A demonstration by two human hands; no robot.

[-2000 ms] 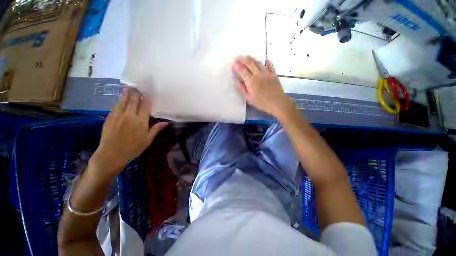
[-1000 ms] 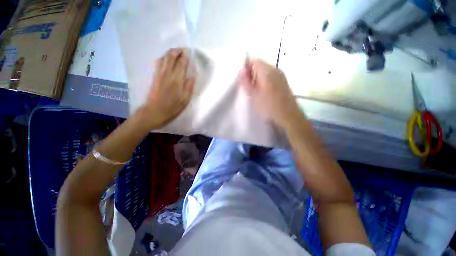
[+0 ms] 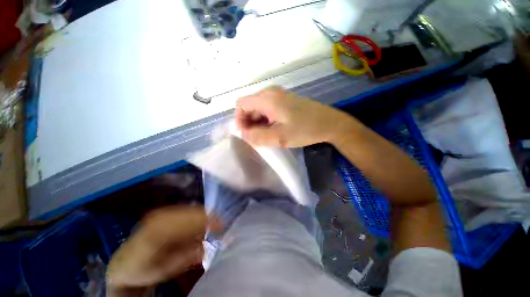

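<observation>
An off-white cloth panel [image 3: 250,165] hangs folded over the table's front edge and above my lap. My right hand [image 3: 267,119] is closed on its upper end just over the edge. My left hand [image 3: 174,238] is low at the left, below the table edge, and strongly blurred. I cannot tell whether its fingers hold anything. The white table top [image 3: 110,87] is brightly lit.
The sewing machine's needle area [image 3: 215,20] is at the top. Red and yellow handled scissors [image 3: 353,55] lie at the table's right, beside a dark flat object [image 3: 398,61]. A blue crate [image 3: 372,191] with pale cloth [image 3: 476,151] is at the right. A cardboard box [image 3: 11,168] is far left.
The cloth has come off the table top towards my lap, held by my right hand. My left hand has left it and moved down. The view has turned, and the machine and scissors appear further left.
</observation>
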